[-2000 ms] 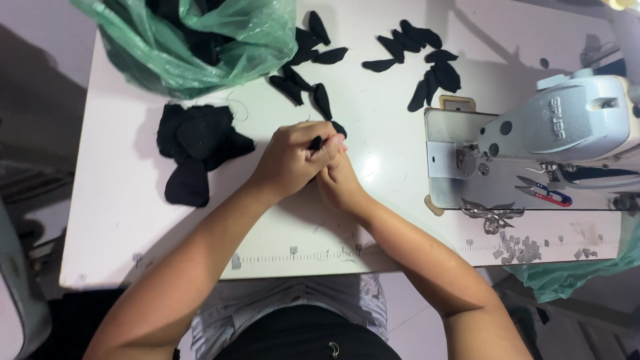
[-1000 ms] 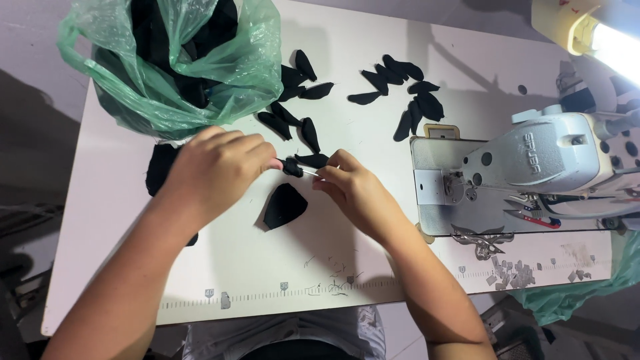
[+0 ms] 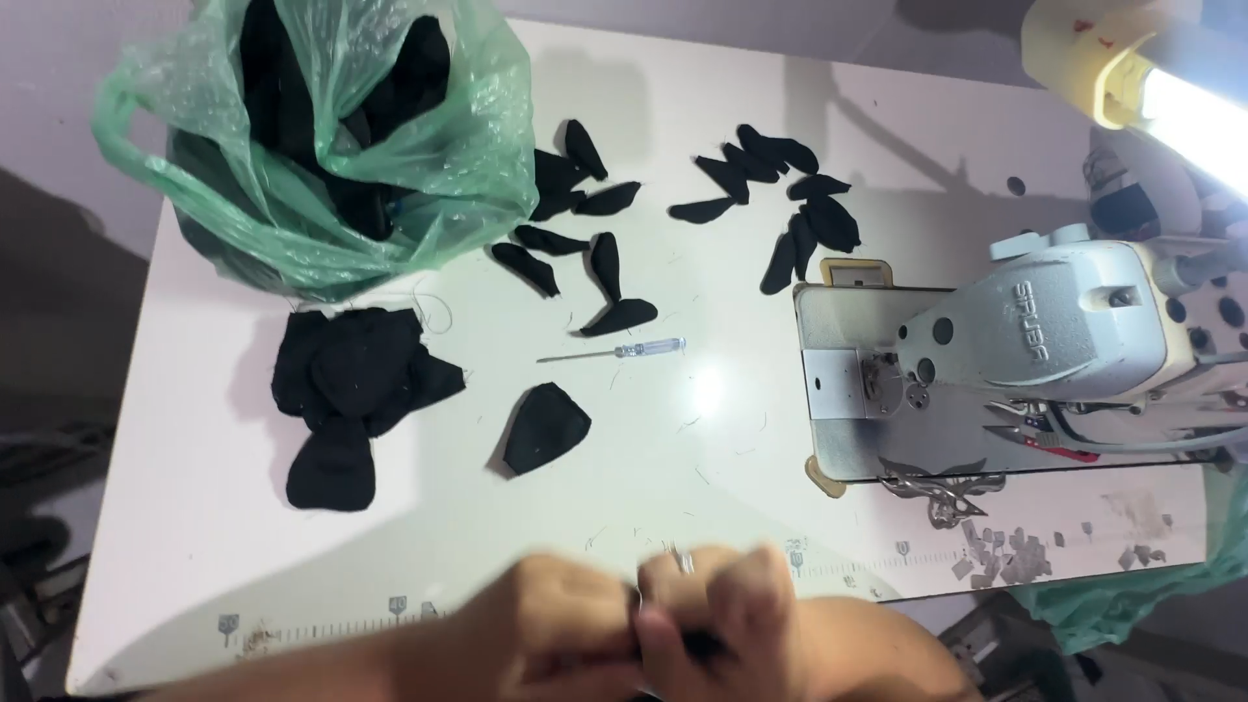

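My left hand [image 3: 565, 624] and my right hand [image 3: 726, 609] meet at the table's front edge, both blurred, closed around a small piece of black fabric [image 3: 704, 643] that shows between the fingers. Beyond them lies a black fabric piece [image 3: 548, 429], flat on the white table. A small screwdriver with a clear handle [image 3: 648, 348] rests just past it. Several narrow black fabric pieces [image 3: 604, 265] are scattered behind the screwdriver, and another group [image 3: 829, 222] lies farther right. On the left is a pile of black fabric pieces [image 3: 361, 366].
A green plastic bag [image 3: 439, 185] holding black fabric stands at the back left. The sewing machine [image 3: 1053, 322] fills the right side, with red-handled thread snips [image 3: 1068, 448] on its bed. A lit lamp [image 3: 1189, 127] hangs above. Small grey scraps [image 3: 1004, 556] lie near the front edge.
Both hands have moved from mid-table to the front edge and come together. The screwdriver now lies in plain view on the table. The view has shifted.
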